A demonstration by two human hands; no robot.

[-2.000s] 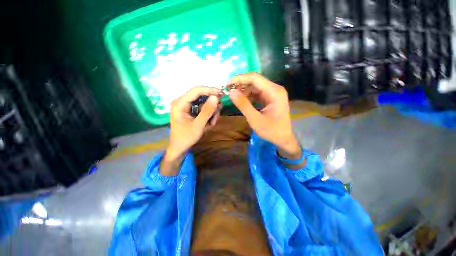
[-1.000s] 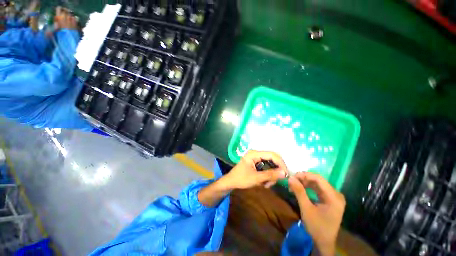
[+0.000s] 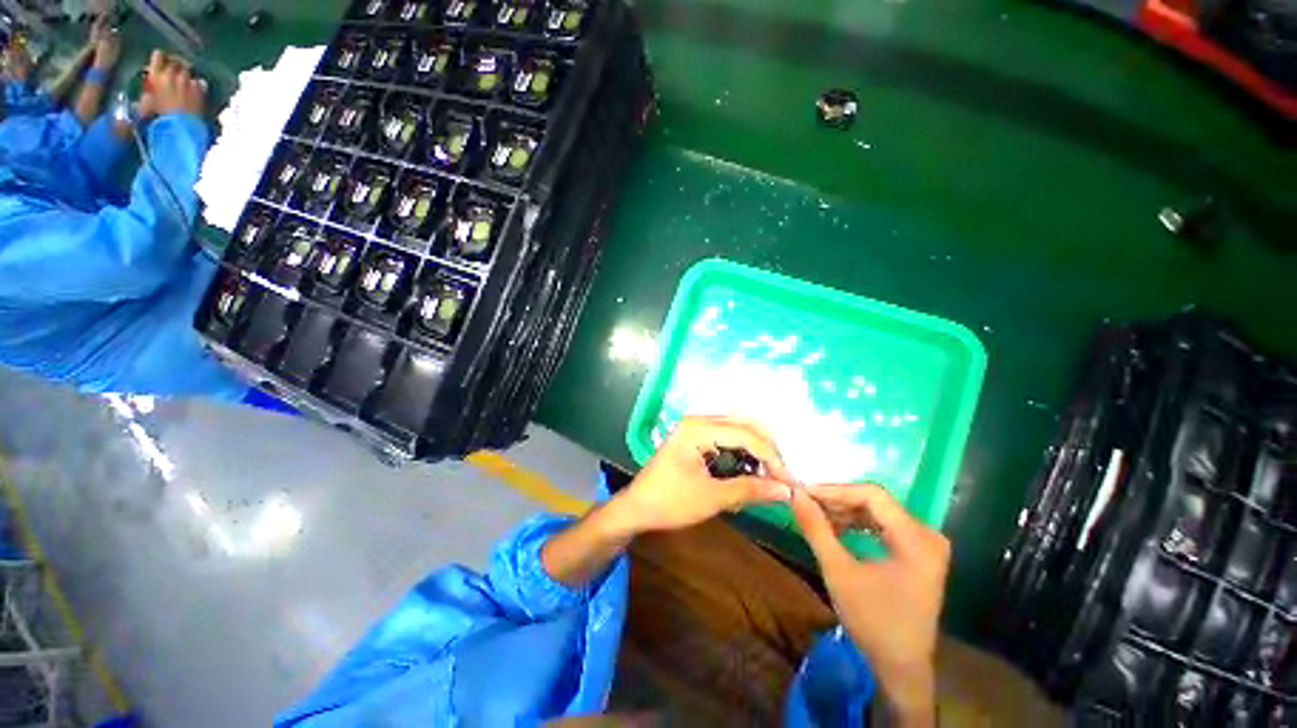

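Note:
My left hand (image 3: 690, 481) holds a small black unit (image 3: 733, 462) in its curled fingers, over the near edge of the green bin. My right hand (image 3: 879, 569) meets it, thumb and index fingertips pinched together against the left fingertips. What lies between the fingertips is too small to tell. The light-green parts bin (image 3: 964, 413) lies on the dark-green bench in front of me. Small white parts (image 3: 761, 384) are spread in it, glared out in the middle.
A stack of black pocket trays (image 3: 534, 285) stands at left, most top pockets filled. Another tray stack (image 3: 1138, 498) is at right. Loose black units (image 3: 836, 108) lie on the bench beyond the bin. A neighbour's blue sleeves (image 3: 164, 178) and a white sheet (image 3: 256, 135) are at far left.
The view has swung left from the earliest frame, then shifted slightly over the last second. Both hands stay together at the bin's near edge, with the black unit still in my left hand.

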